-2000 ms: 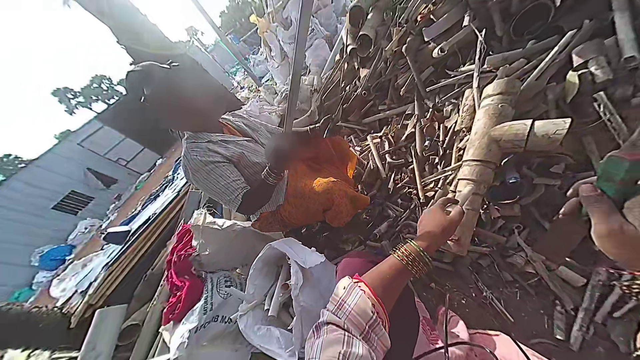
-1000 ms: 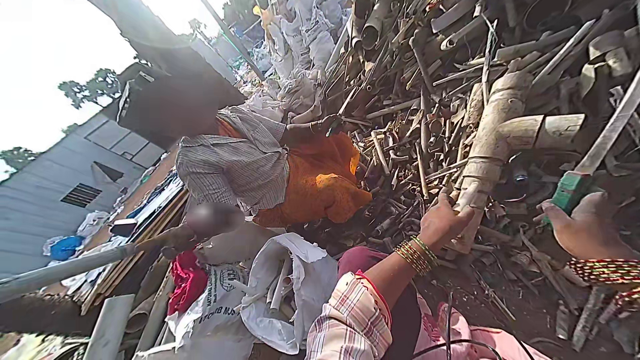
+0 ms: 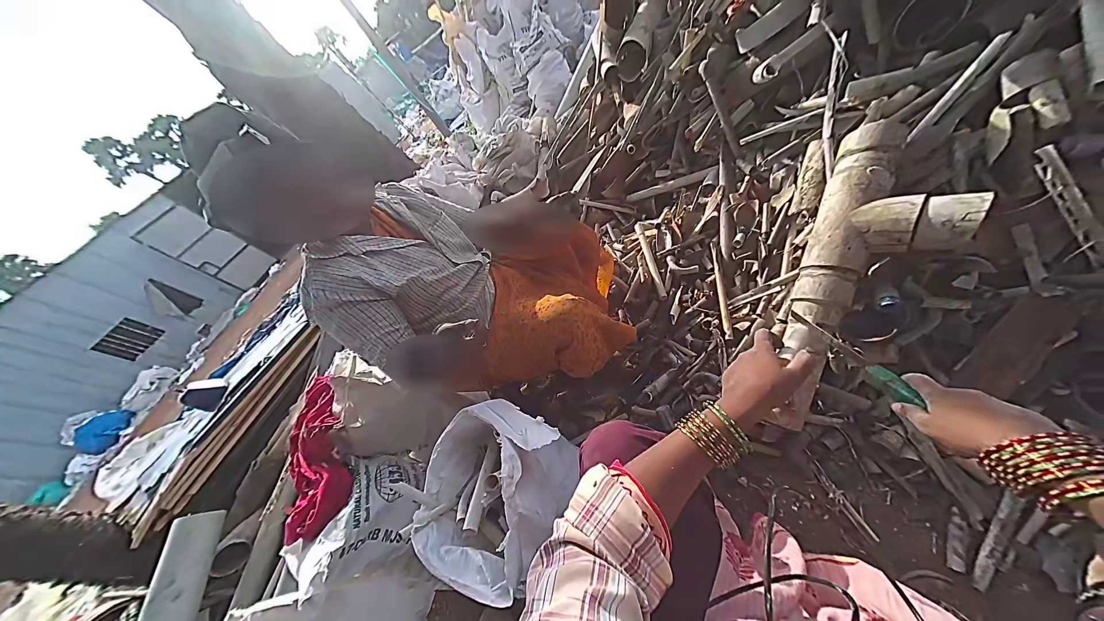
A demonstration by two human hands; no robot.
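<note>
My left hand (image 3: 768, 379), with bangles at the wrist, is at the near end of a dirty branched plastic pipe (image 3: 832, 267), its fingers against the pipe. The pipe lies slanting on a heap of pipe scraps, its side branch pointing right. My right hand (image 3: 970, 416), wearing red and gold bangles, grips the green handle (image 3: 897, 385) of a bladed tool. Its thin metal blade (image 3: 832, 338) points up and left, across the pipe's lower part, close to my left fingers. Whether the blade touches the pipe, I cannot tell.
A person in a striped shirt (image 3: 397, 276) and orange cloth sits at the left, near the heap. In front of that person are an open white sack (image 3: 517, 448) holding pipe pieces and a red cloth (image 3: 317, 466). Stacked boards (image 3: 233, 414) lie farther left. Broken pipes (image 3: 681, 198) cover the ground beyond.
The tool in my right hand has swung from pointing up and right to lying low across the pipe. The other person no longer holds out the long pole seen a second ago.
</note>
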